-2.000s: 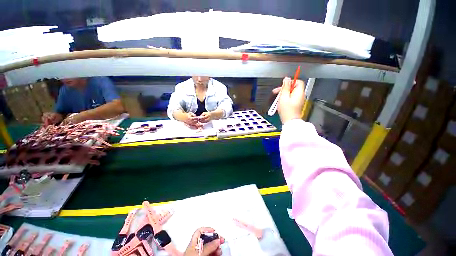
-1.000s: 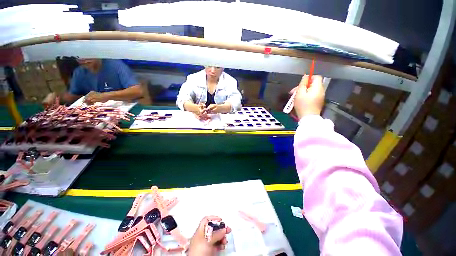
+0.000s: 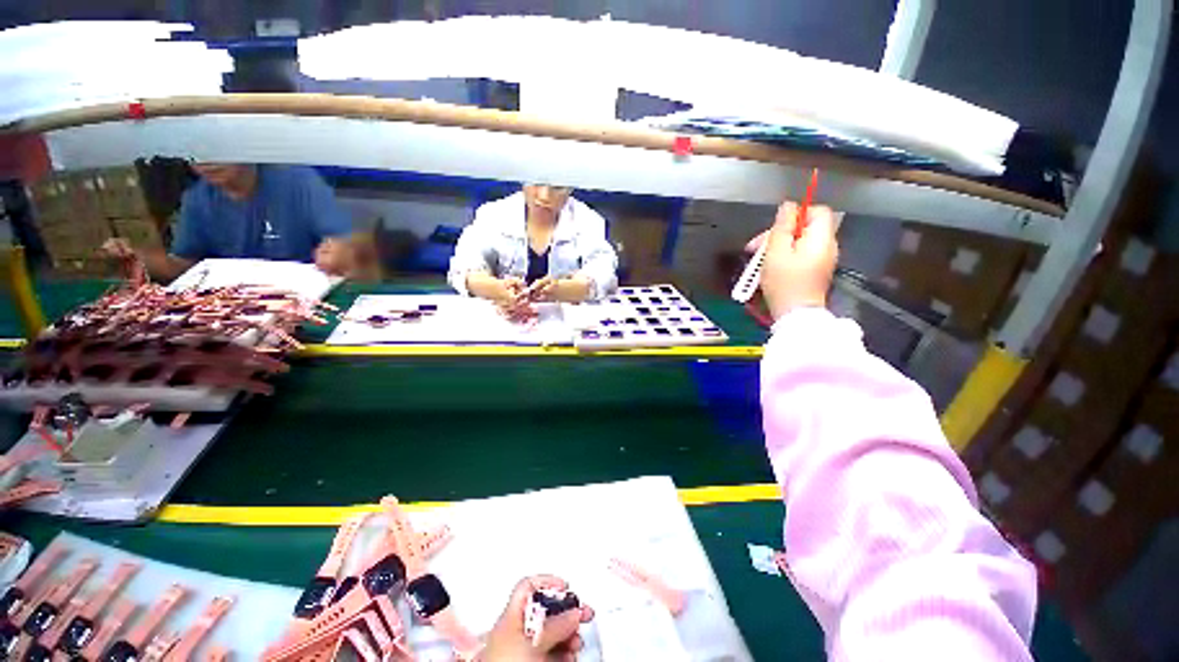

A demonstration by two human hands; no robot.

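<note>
My right hand [image 3: 798, 263] is raised at the upper right, closed around a thin orange stick-like tool [image 3: 808, 203]; a pale strap with holes [image 3: 747, 277] hangs from the same hand. My left hand [image 3: 537, 626] is low over the white foam tray [image 3: 517, 530] and holds a small black watch case [image 3: 556, 603] in its fingertips. A loose pink strap [image 3: 648, 585] lies on the tray right of my left hand. Strapped watches [image 3: 384, 576] with pink straps lie heaped left of it.
More strapped watches [image 3: 78, 631] lie in rows at lower left. A large heap of pink straps [image 3: 168, 330] is at the left. Two people sit across the green bench [image 3: 491, 427]. A white overhead shelf [image 3: 517, 145] and a post stand near my raised hand. Cartons are at right.
Over the two seconds, my raised right hand shifts right in view, still with the tool and strap. My left hand keeps the watch case. The person at left has moved their hands apart.
</note>
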